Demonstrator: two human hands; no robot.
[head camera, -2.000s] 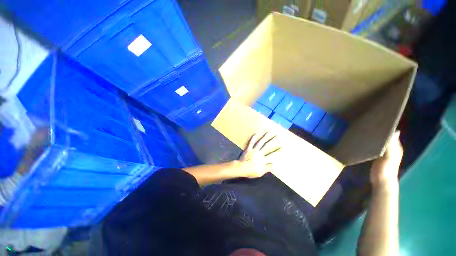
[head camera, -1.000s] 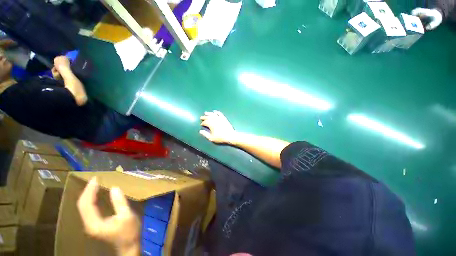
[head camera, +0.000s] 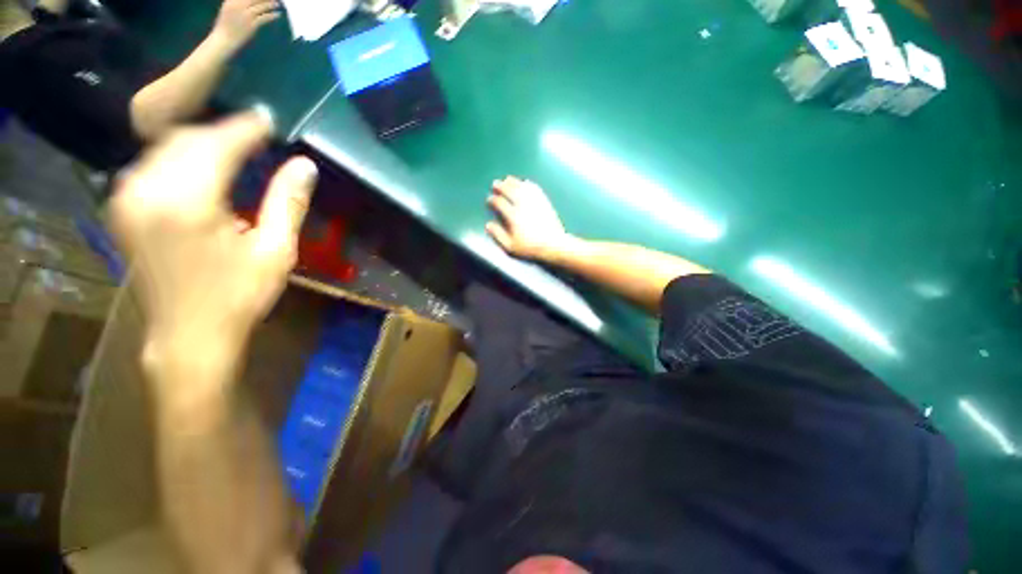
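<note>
A blue product box sits on the green bench at the upper left. My left hand is raised over the carton, blurred, thumb and fingers apart, with nothing visible in it. My right hand rests empty on the bench near its front edge, fingers slightly bent. A brown carton stands low beside the bench, open, with a row of blue boxes inside. My left forearm hides part of the carton's inside.
The green bench carries several white-topped boxes at the upper right and white sheets at the top. Another person's arm is at the upper left. A red stool is under the bench edge. Brown cartons stand at the left.
My left hand has moved up and is nearer the bench edge. The blue box now shows on the bench near the other person. My right hand stays on the bench. The view has shifted.
</note>
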